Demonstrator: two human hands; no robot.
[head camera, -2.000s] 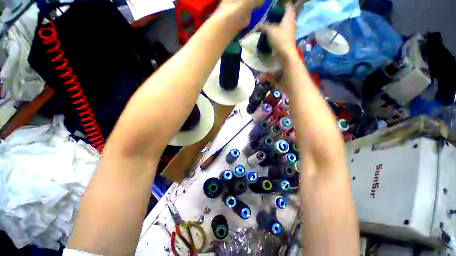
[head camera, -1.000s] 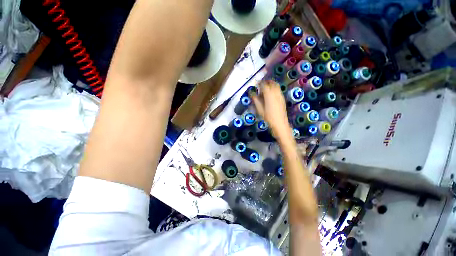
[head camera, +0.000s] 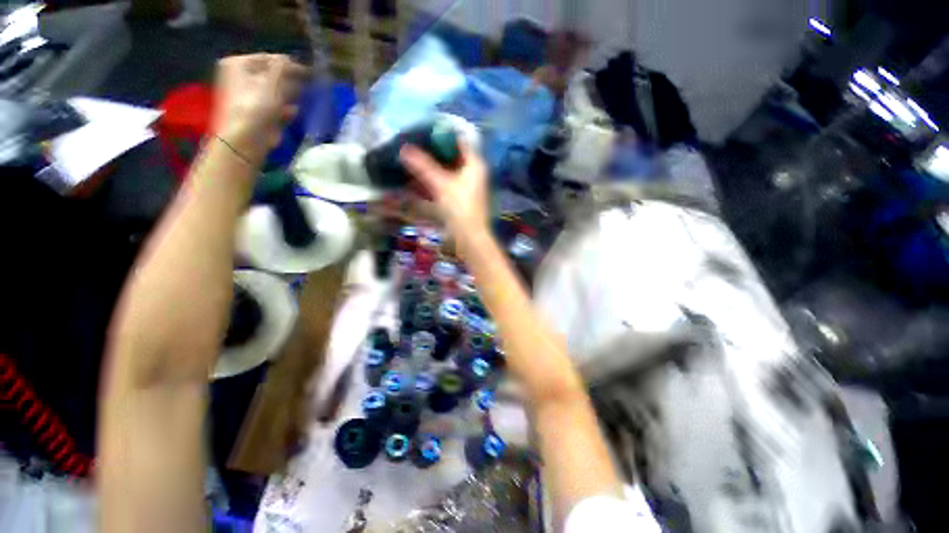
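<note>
The picture is blurred. My left hand [head camera: 255, 99] is raised at the upper left with its fingers curled in; I cannot see whether a thread is between them. My right hand [head camera: 456, 193] grips a dark thread cone [head camera: 401, 161] with a green end, tilted sideways at the rear white disc [head camera: 331, 172] of the thread stand. Another dark cone [head camera: 295, 217] stands on the middle disc [head camera: 273, 248]. A third dark cone [head camera: 242, 315] is on the nearest disc [head camera: 279, 325], partly hidden by my left arm.
Many small thread spools [head camera: 421, 344] crowd the white table [head camera: 312, 505] below my hands. The off-white sewing machine [head camera: 666, 271] is on the right. A red stool [head camera: 187, 120] and light blue plastic [head camera: 510, 115] are behind. A red coiled cord [head camera: 42, 416] hangs at the left.
My right hand has left the small spools and now grips a dark cone at the stand. My left hand has come back into view, raised. The view has shifted, and the scissors are no longer visible.
</note>
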